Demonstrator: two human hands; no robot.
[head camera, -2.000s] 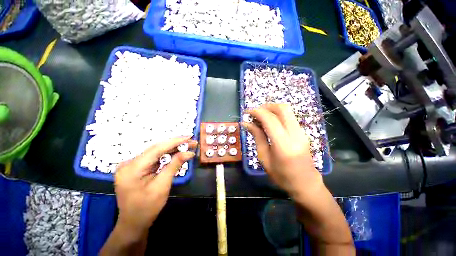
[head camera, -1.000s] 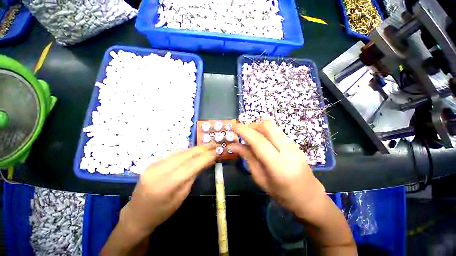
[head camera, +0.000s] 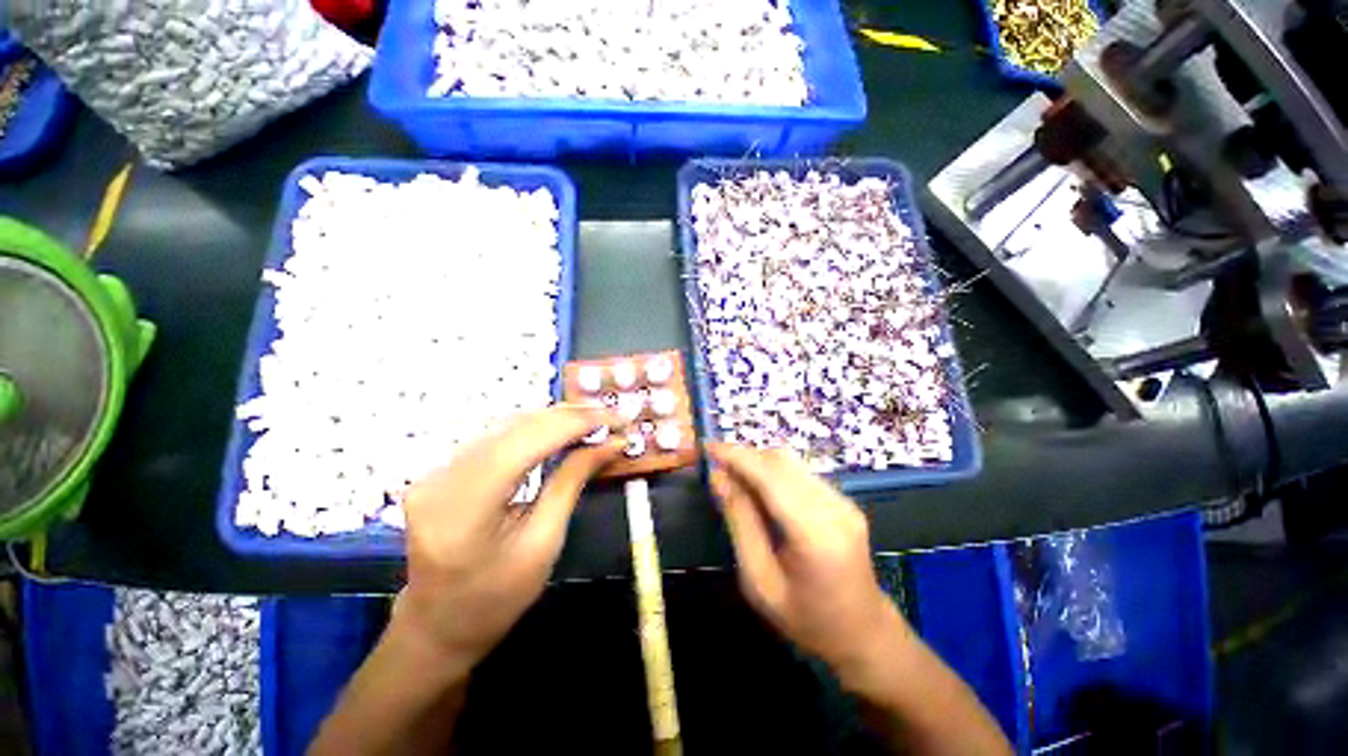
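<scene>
The reddish-brown fixture (head camera: 677, 451) lies between two trays, with small round white pieces in its holes. Its pale yellow stick handle (head camera: 648, 620) points towards me. My left hand (head camera: 495, 517) is at the fixture's lower left, fingertips over its left holes; a white piece shows between its fingers. My right hand (head camera: 798, 539) is just right of the fixture's lower right corner, thumb and fingers close together; whether it holds anything is hidden. The left tray (head camera: 244, 495) is full of white pieces. The right tray (head camera: 968, 461) holds white-and-purplish pieces with thin leads.
A large blue bin (head camera: 621, 136) of white pieces and a clear bag (head camera: 192, 89) stand behind. A green fan (head camera: 59, 369) is left, the metal press (head camera: 1153, 222) right. Blue crates (head camera: 288, 672) sit below the bench edge. A tray (head camera: 1020, 67) of brass-coloured parts is far right.
My right hand went from the right tray to the fixture, then back off to its lower right. My left hand moved from the left tray onto the fixture. The view shifted slightly.
</scene>
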